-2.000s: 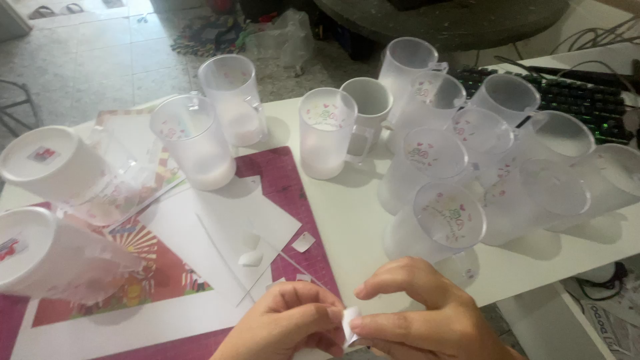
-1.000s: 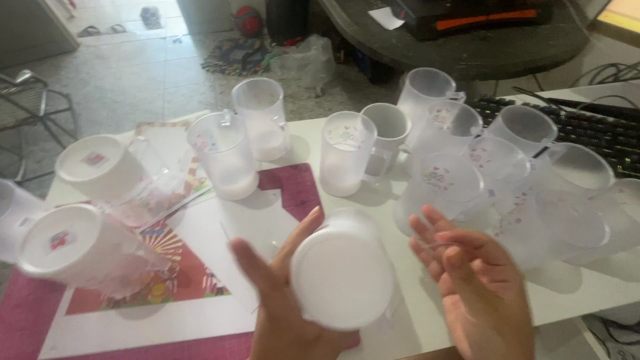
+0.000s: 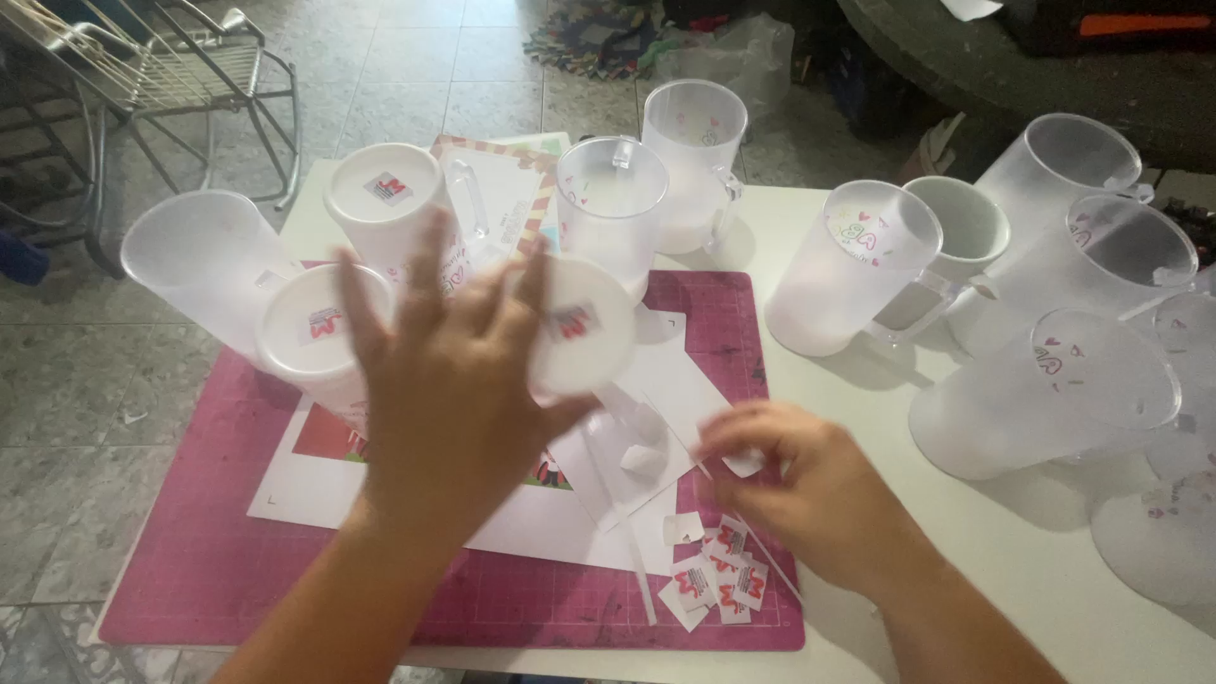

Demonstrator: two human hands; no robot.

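Note:
My left hand (image 3: 456, 380), blurred with its fingers spread, is over the left part of the pink cutting mat (image 3: 532, 598). Beside its thumb and fingertips stands an upside-down frosted mug (image 3: 594, 328) with a sticker on its base; whether the hand touches it I cannot tell. Two more upturned mugs with base stickers, a rear one (image 3: 385, 190) and a front one (image 3: 323, 323), stand at the left. My right hand (image 3: 798, 484) has its fingertips pinched near a small white paper piece (image 3: 743, 463) at the mat's right side. Several small printed stickers (image 3: 727, 570) lie just below it.
Printed sheets (image 3: 551, 532) and paper strips lie on the mat. Upright frosted mugs stand at the back (image 3: 693, 161) and the right (image 3: 855, 266), with an opaque mug (image 3: 959, 223) among them. A metal-framed chair (image 3: 190, 85) stands beyond the white table (image 3: 845, 608).
The mug that my left hand held a second ago is out of that grip; another upturned mug stands beside the others. My left hand has moved left and forward. The view has shifted.

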